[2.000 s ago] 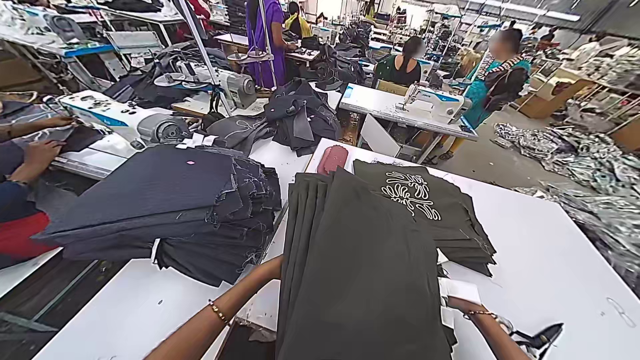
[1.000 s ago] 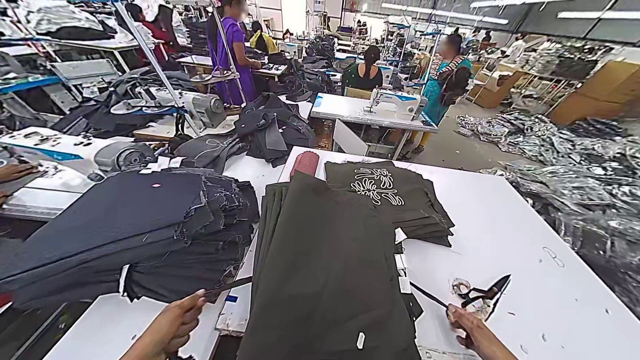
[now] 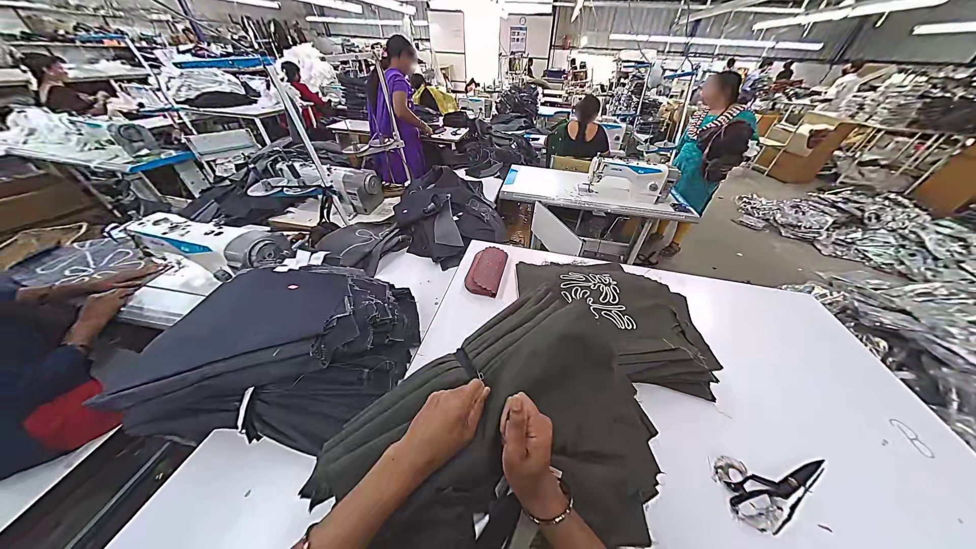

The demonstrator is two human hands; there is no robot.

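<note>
A stack of dark olive cloth panels (image 3: 564,358) lies in front of me, gathered by a dark cloth strip (image 3: 467,364) around its middle. My left hand (image 3: 450,415) is closed on the strip near the top of the gather. Close by on the right, my right hand (image 3: 528,438) has curled fingers; whether it grips the other strip end is hidden. Behind the bundle rests a second olive stack (image 3: 656,328) with white looped embroidery (image 3: 598,300). A dark red case (image 3: 486,271) sits beside that stack. Black-handled scissors (image 3: 770,492) lie on the white table at right.
The white table (image 3: 778,366) extends right. A tied stack of dark navy panels (image 3: 252,328) stands at left, beside a sewing machine (image 3: 206,240) where a co-worker's hands (image 3: 99,297) rest on cloth. Another sewing machine (image 3: 629,179) is ahead. Wrapped bundles (image 3: 862,244) cover the floor at right.
Both hands have come from the two sides of the olive stack to its top, close together. The strip now pulls the panels into a gather. The view has swung left.
</note>
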